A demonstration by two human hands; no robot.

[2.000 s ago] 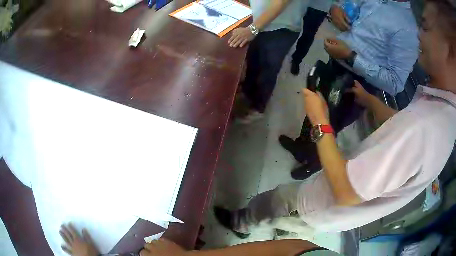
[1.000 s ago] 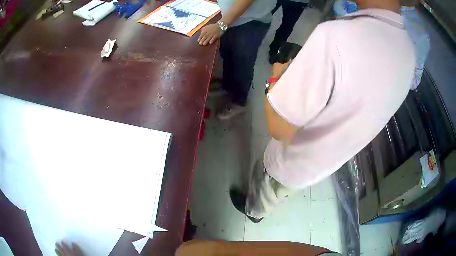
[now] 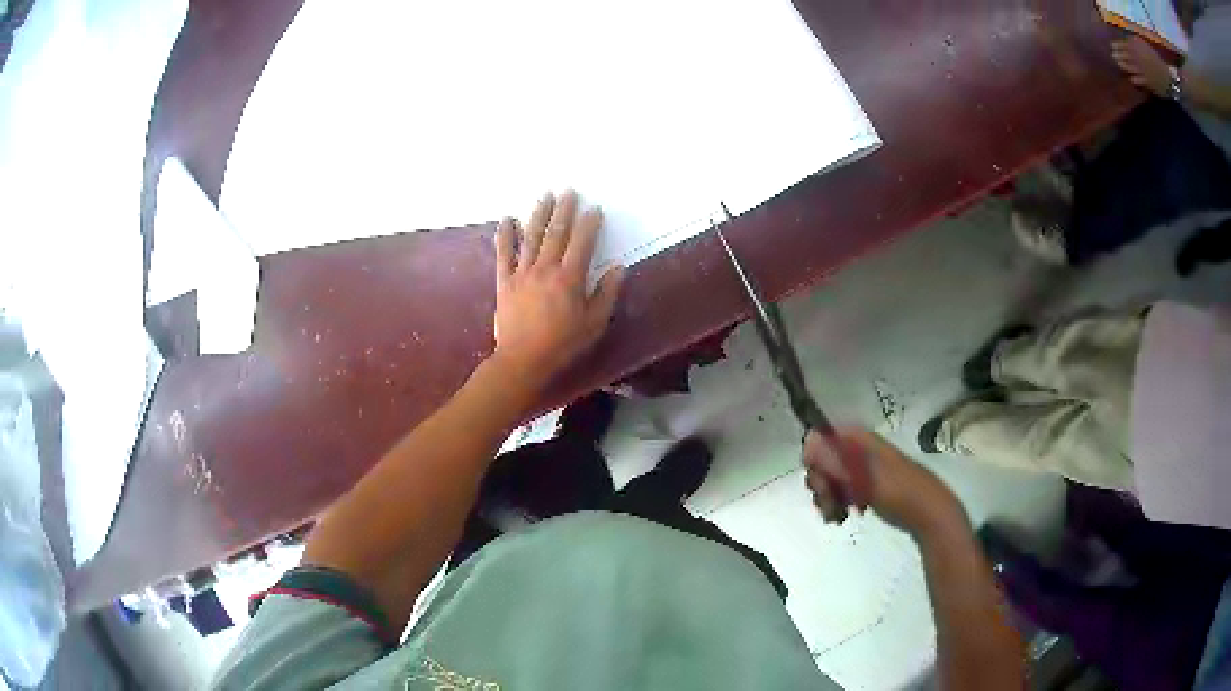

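A large white sheet (image 3: pixel 540 108) lies on the dark red-brown table, with a thin line along its near edge. My left hand (image 3: pixel 547 297) presses flat on its near edge, fingers spread, holding nothing. My right hand (image 3: pixel 871 479) is shut on the handles of long dark shears (image 3: pixel 772 331), over the floor beyond the table edge. The blades point up at the sheet's near edge, their tip close to it; I cannot tell if they touch. The blades look nearly closed.
White cut pieces (image 3: pixel 101 270) and a smaller angled white piece (image 3: pixel 223 277) lie at the left. Crumpled translucent plastic (image 3: pixel 24 540) is at the far left edge. Bystanders stand at the right; one hand (image 3: pixel 1145 61) rests by an orange-edged board (image 3: pixel 1147 16).
The view has swung down and right, so the sheet now sits at the top and the wearer's body shows. My right hand now shows with the shears. My left hand shows whole.
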